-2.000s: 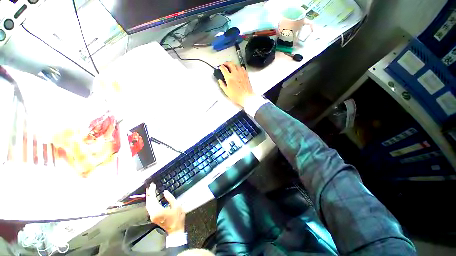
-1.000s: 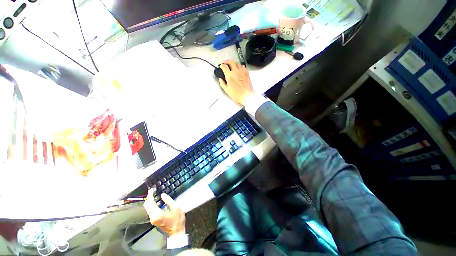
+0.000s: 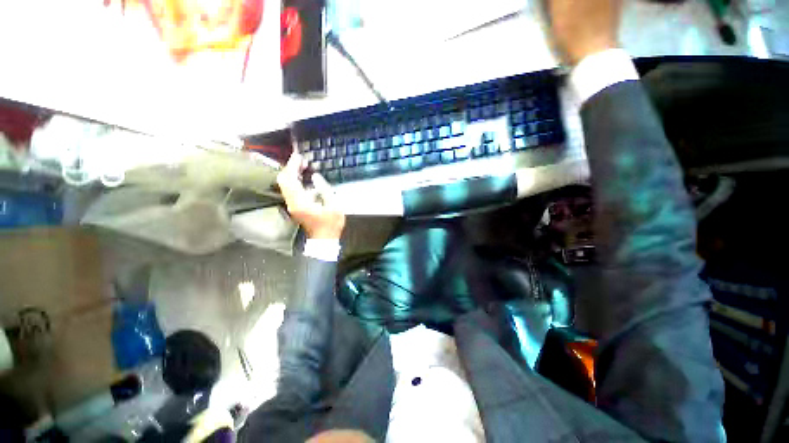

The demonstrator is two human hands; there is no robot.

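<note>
The black keyboard (image 3: 424,134) lies along the desk's front edge. My left hand (image 3: 313,201) is at its left end, fingers apart, with fingertips at the leftmost keys. My right hand (image 3: 586,24) is blurred and cut off by the top edge; its fingers and anything under them are out of the picture. A short black pad (image 3: 460,195) lies in front of the keyboard. A black smartphone (image 3: 304,48) with a red picture lies left of and beyond the keyboard.
A red-orange printed patch (image 3: 208,24) lies left of the phone on the overexposed desk. White cables (image 3: 82,156) hang at the left desk edge. A cardboard box (image 3: 56,303) and blue items stand on the floor at left. Blue binders (image 3: 742,333) are at lower right.
The view has tilted down and turned; the monitor, mug and mouse are out of the picture, and my lap and the floor show. My left hand remains at the keyboard's left end.
</note>
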